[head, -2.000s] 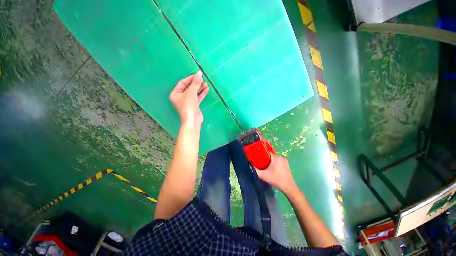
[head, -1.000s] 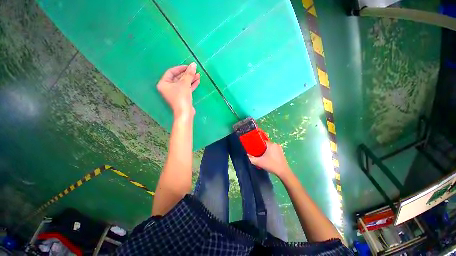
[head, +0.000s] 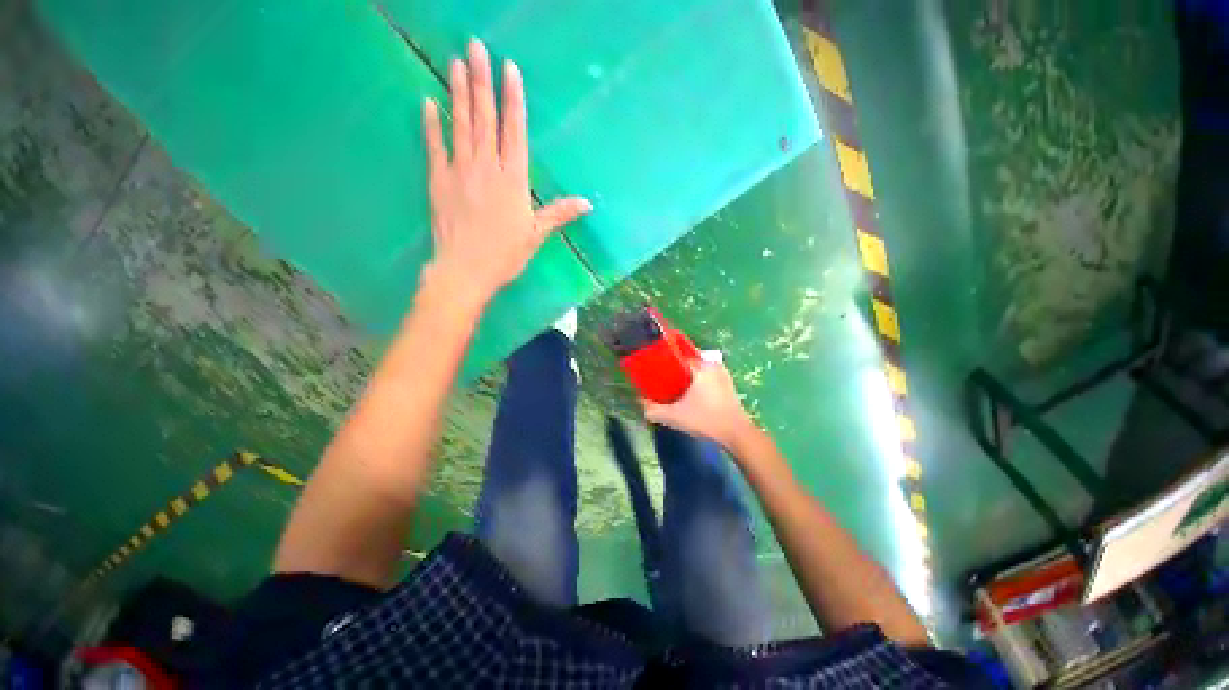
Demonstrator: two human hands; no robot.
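Observation:
A large bright green carton (head: 674, 121) lies before me with its top flaps closed, meeting at a dark seam (head: 411, 41) that runs diagonally. My left hand (head: 485, 202) is spread flat over the seam, palm down, fingers pointing away. My right hand (head: 701, 404) holds a red tape dispenser (head: 656, 367) just off the carton's near corner, its dark head towards the end of the seam. Whether tape runs from it to the carton cannot be told.
Yellow-black floor tape (head: 859, 202) runs along the carton's right side. A dark tubular frame (head: 1051, 445) stands at the right, above a low cart with a pale board (head: 1159, 532). More yellow-black tape (head: 175, 506) lies at the lower left.
My left hand has opened from a pinch and now lies spread over the seam. My right hand has moved the dispenser left, off the carton's near end. The carton shows higher in view.

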